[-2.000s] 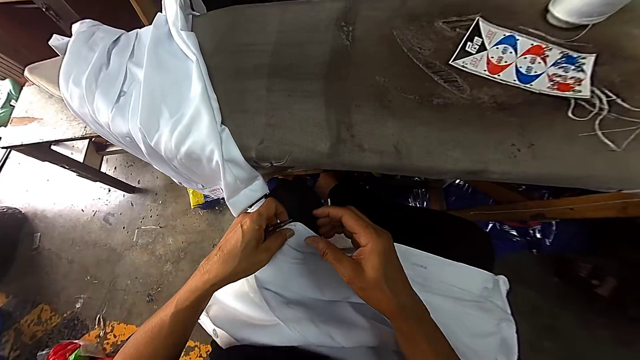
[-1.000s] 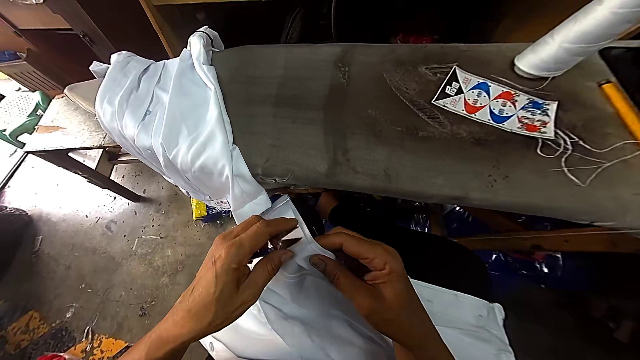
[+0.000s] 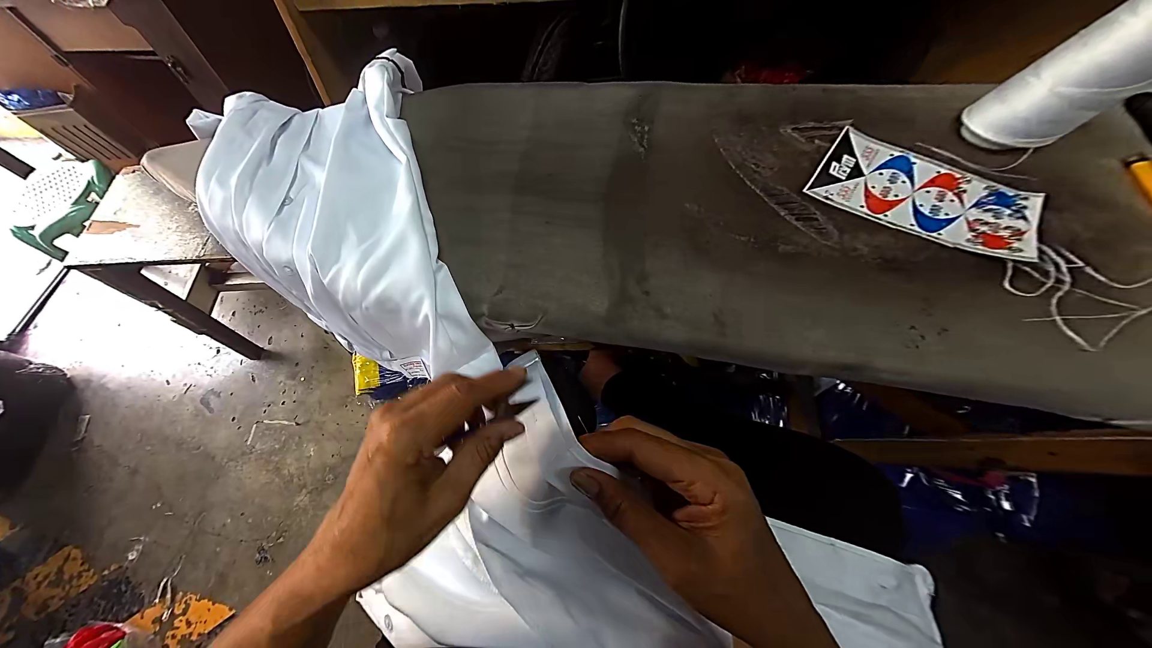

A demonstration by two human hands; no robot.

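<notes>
White garment fabric (image 3: 540,540) lies over the person's lap, and a white buttoned shirt part (image 3: 333,207) drapes over the left end of a grey padded board. My right hand (image 3: 684,504) pinches the folded fabric edge between thumb and fingers. Just left of that edge, my left hand (image 3: 432,450) is raised with a small dark pointed tool (image 3: 517,408) between thumb and fingers; its kind cannot be told. A printed needle card (image 3: 936,198) with white thread ends (image 3: 1071,288) beside it lies on the board's right side.
The grey padded board (image 3: 585,207) spans the view beyond my hands. A white thread cone or roll (image 3: 1053,81) stands at its right, near a yellow-and-black object (image 3: 1141,175). At left are a worn table (image 3: 153,216) and a green chair (image 3: 67,198). Blue plastic-wrapped items (image 3: 972,504) lie below the board.
Two seconds ago both hands were together at the cloth by a black area; now a straight white edge shows there. The left hand has come away from the cloth since one second ago.
</notes>
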